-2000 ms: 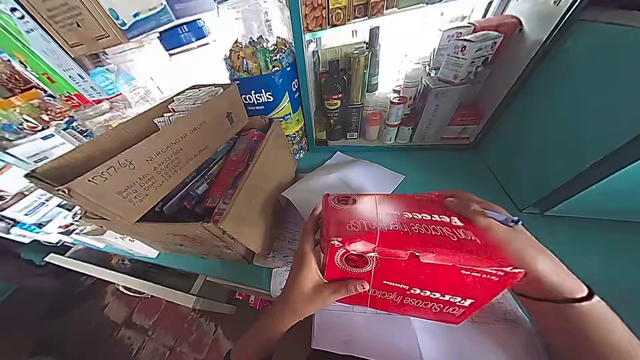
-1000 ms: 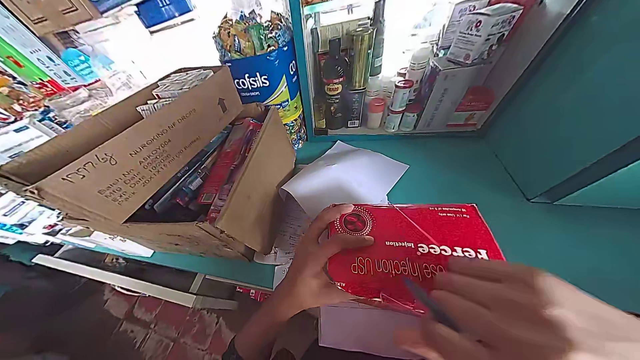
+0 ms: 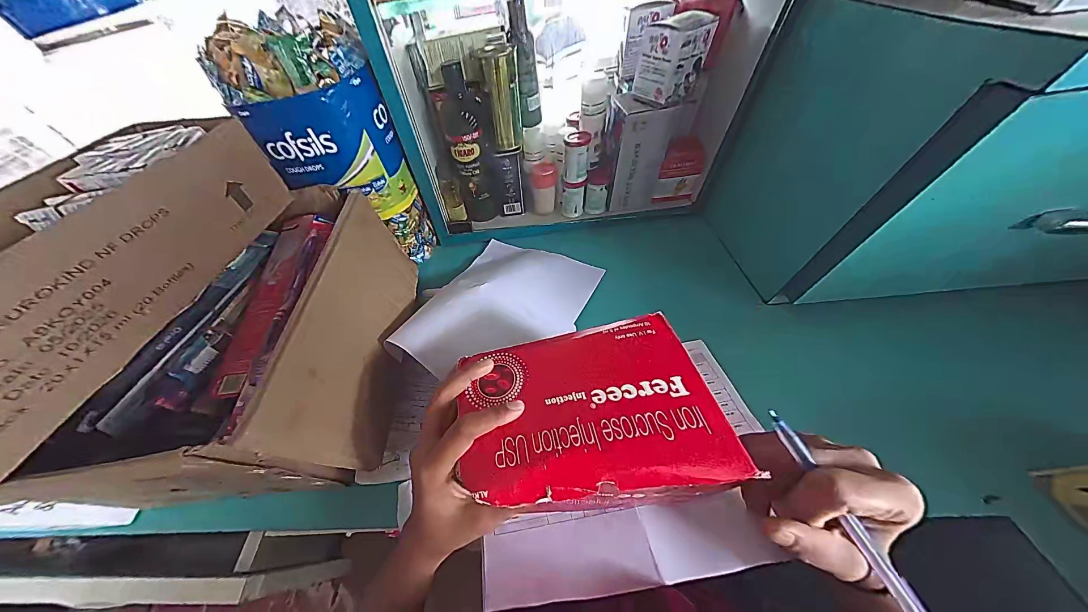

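Note:
A red Fercee injection carton (image 3: 603,412) is held over the papers, its print upside down to me. My left hand (image 3: 455,467) grips its left end, thumb and fingers around the edge. Near the carton's lower right corner, my right hand (image 3: 837,501) is closed around a pen (image 3: 850,523), whose tip points up and left. Whether the right fingers also touch the carton is hard to tell. Beneath the carton lie a printed sheet (image 3: 718,382) and a creased white paper (image 3: 586,557). Another white sheet (image 3: 501,297), curled, lies behind it on the teal counter (image 3: 850,365).
An open cardboard box (image 3: 340,340) with packaged items stands at the left. Behind it is a Cofsils cough drops container (image 3: 314,136) full of wrapped pieces. A glass-fronted cabinet (image 3: 565,219) with bottles and cartons stands at the back. A teal drawer front (image 3: 960,212) rises at the right.
The carton has been turned so that its broad printed face shows. My right hand, on the carton two seconds ago and over its front one second ago, is now at its lower right corner. The view has moved closer.

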